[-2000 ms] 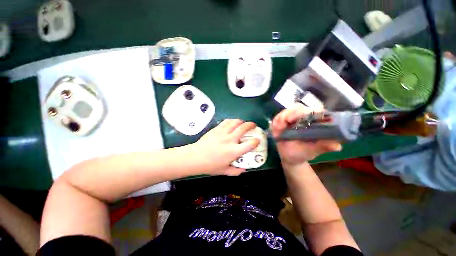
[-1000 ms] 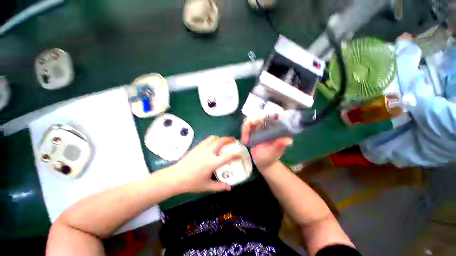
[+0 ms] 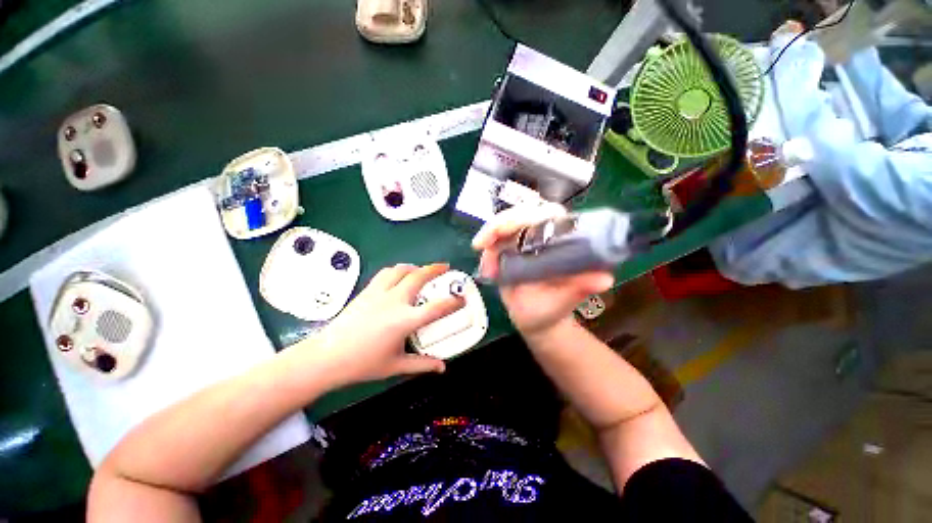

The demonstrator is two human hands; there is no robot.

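Note:
An off-white housing (image 3: 452, 329) lies on the green worktop at its near edge, in front of me. My left hand (image 3: 386, 319) rests on its left side with the fingers over its upper part. My right hand (image 3: 542, 276) is closed around a thick grey electric screwdriver (image 3: 567, 251), held nearly level. The screwdriver's slim tip points left, close to a round recess at the housing's upper right. I cannot tell whether the tip touches it. A black cord (image 3: 732, 133) runs from the screwdriver's rear.
A screw feeder (image 3: 552, 77) stands behind my right hand, with a green fan (image 3: 695, 97) beside it. An open case with circuit board (image 3: 255, 194), a front cover (image 3: 406, 176) and another cover (image 3: 310, 274) lie nearby. A white sheet (image 3: 174, 409) holds a unit. A person's light blue sleeve (image 3: 807, 225) is at right.
The camera view has shifted and turned. The housing now shows more of its surface, with my left hand flatter at its left side. The screwdriver tip is still beside the housing.

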